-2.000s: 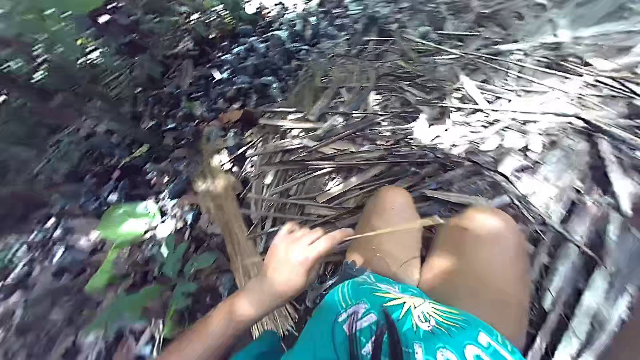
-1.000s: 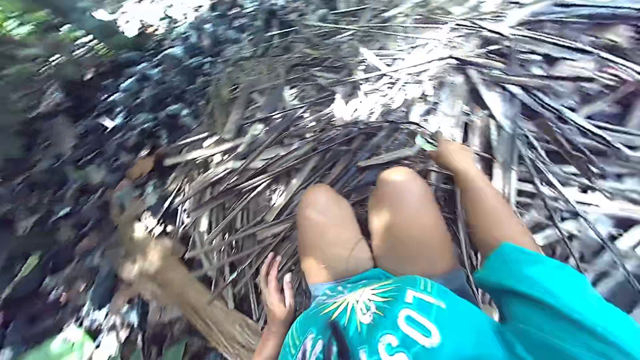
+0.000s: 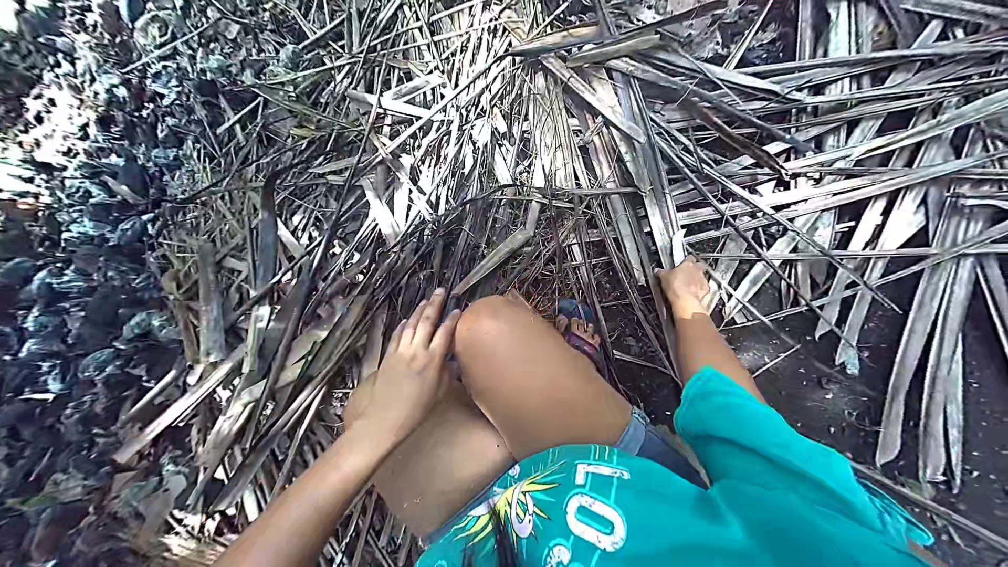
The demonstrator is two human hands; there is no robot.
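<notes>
My left hand (image 3: pixel 417 346) rests beside my bent knee (image 3: pixel 492 327), its fingers spread and nothing held in them. To the right, my right hand (image 3: pixel 683 282) is closed at the lower end of a dry palm frond strip (image 3: pixel 654 197); a small pale piece (image 3: pixel 679 246) sticks up from the fist. Whether the fist grips the long strip or only the pale piece is hard to tell. Dry leaf strips (image 3: pixel 504 142) lie in a thick layer in front of both hands. A sandaled foot (image 3: pixel 581 327) shows between the knee and my right hand.
Dark stones or clods (image 3: pixel 94 299) cover the ground on the left. Long grey palm fronds (image 3: pixel 906 181) cross one another on the right, above dark bare soil (image 3: pixel 819 394). A thin stick (image 3: pixel 929 508) lies at the lower right.
The thin pale strip my left hand held two seconds ago is no longer in it. My right arm has come into view since then. The view has swung to the right.
</notes>
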